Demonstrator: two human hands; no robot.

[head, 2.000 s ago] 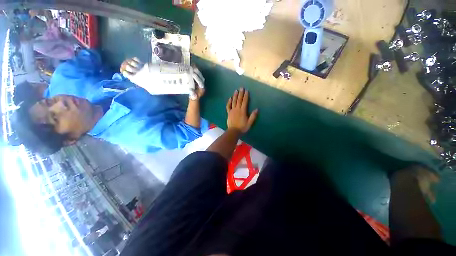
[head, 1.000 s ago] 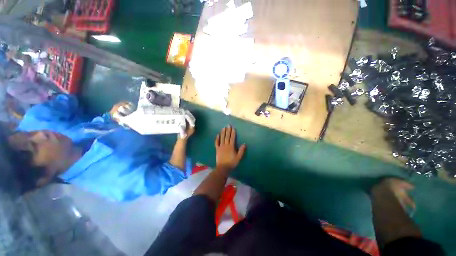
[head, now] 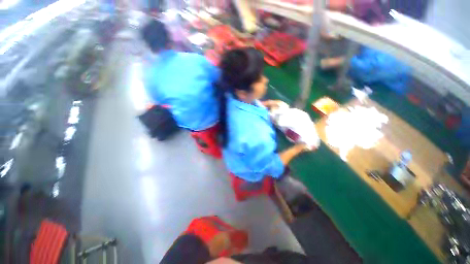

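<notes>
A red plastic stool [head: 206,227] stands on the floor at the bottom centre. My left hand [head: 222,244] is blurred at the stool's seat, below a dark sleeve; its fingers and any hold on the stool cannot be made out. A strip of skin shows at the bottom edge, too cut off to identify. My right hand is not recognisable in view. On the bench at right, the loose parts pile [head: 447,209] of black and silver pieces lies on tan board. A small pale-blue fan [head: 402,166] stands on a dark square tray.
A person in blue [head: 250,136] sits at the green bench [head: 335,198], holding a white item. Another person in blue [head: 183,87] sits behind. A bright white heap [head: 355,129] and orange-yellow packet [head: 325,105] lie on the bench. A metal post [head: 311,56] rises there. Red ribbed plastic [head: 49,242] is lower left.
The view has swung left and shows the floor and aisle. My left hand has left the green bench edge and is at the red stool. My right hand has gone from clear view.
</notes>
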